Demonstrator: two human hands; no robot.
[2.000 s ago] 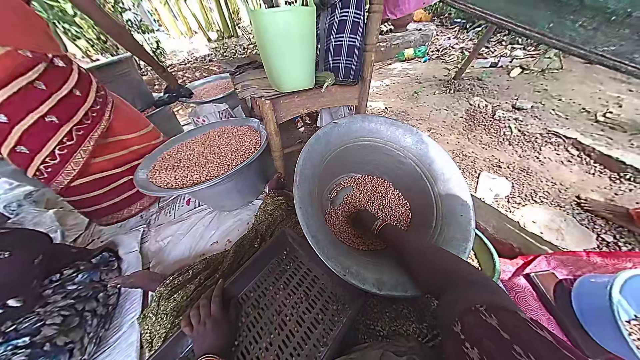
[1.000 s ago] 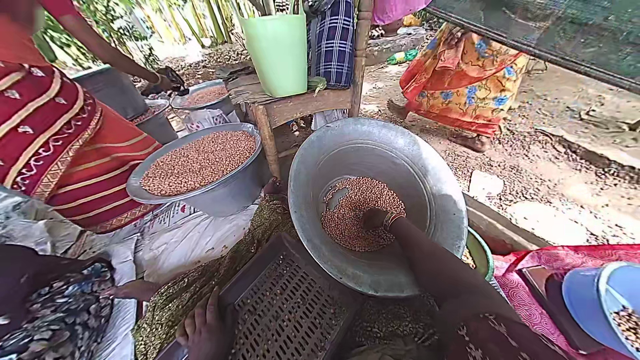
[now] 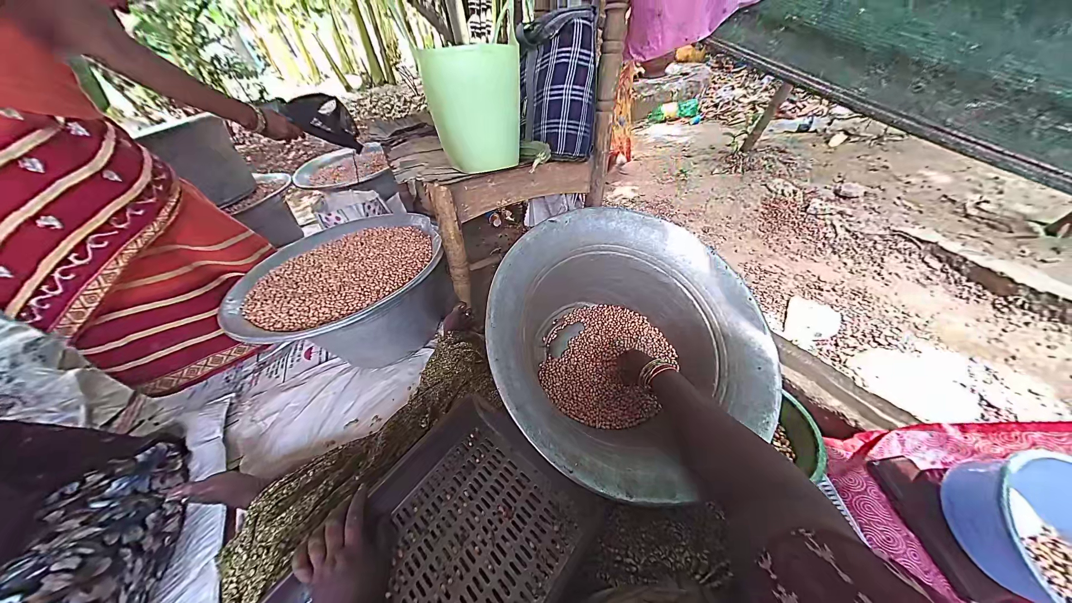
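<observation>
A wide metal basin point(image 3: 729, 368) tilts toward me with reddish-brown nuts or beans point(image 3: 599, 398) in its bottom. My right hand point(image 3: 641, 366), with bangles at the wrist, reaches into them; its fingertips are buried, so its grip is hidden. At the lower left, my left hand point(image 3: 339, 544) has its fingers curled on the rim of a dark slotted plastic tray point(image 3: 477, 511), partly out of view. Small bits lie on the tray's slots. Another metal basin point(image 3: 377, 331), filled with similar nuts or beans point(image 3: 343, 276), stands to the left.
Behind stands a wooden chair point(image 3: 452, 243) with a light green bucket point(image 3: 471, 109) and a plaid bag point(image 3: 563, 96). At left, a person point(image 3: 92, 251) holds a black container point(image 3: 322, 120) over a smaller basin point(image 3: 377, 180). A blue bucket point(image 3: 976, 519) and a green-rimmed container point(image 3: 808, 435) are at right.
The passer-by in patterned orange cloth has moved left, mostly out of sight behind the chair. My right hand stays among the nuts or beans. The other person's black container is now over the smaller basin.
</observation>
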